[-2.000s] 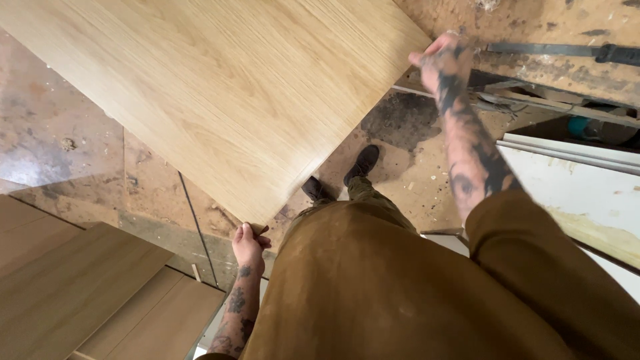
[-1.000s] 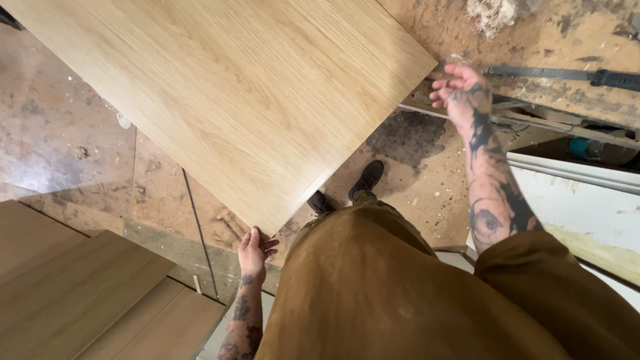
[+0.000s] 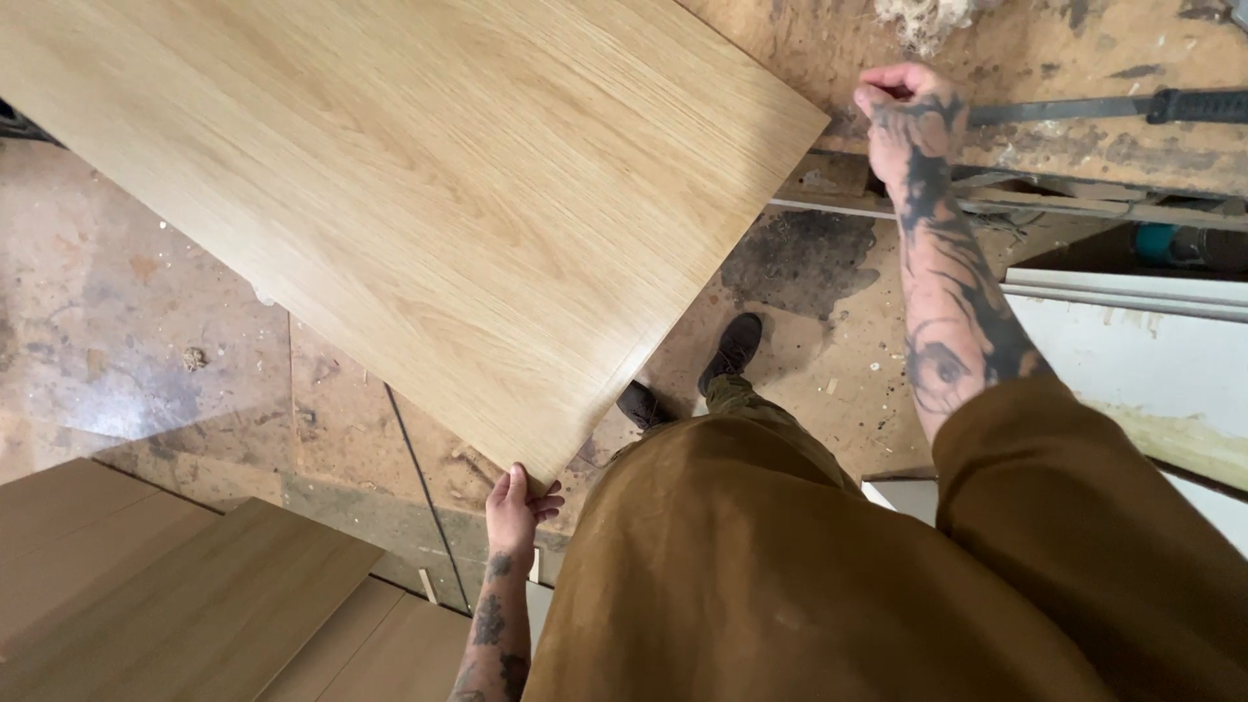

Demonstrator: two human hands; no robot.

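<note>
A large light wood-grain panel spans the upper left and middle of the view. My left hand grips its nearest corner, thumb on top and fingers beneath. Off the panel's right corner, over the plywood workbench top, is my right hand, its fingers curled with the thumb and fingertips together; whether anything small is between them cannot be seen. Just right of that hand lies a long metal blade with a black handle, which looks like a hand tool on the bench.
Brown boards are stacked at the lower left. White panels stand at the right, near a teal object. A tuft of pale fibre lies on the bench. My shoes are on the stained floor; a thin dark rod or cable crosses it.
My right hand has moved away from the panel's right corner, where it was two seconds ago, and its fingers have curled since one second ago. My left hand remains at the near corner.
</note>
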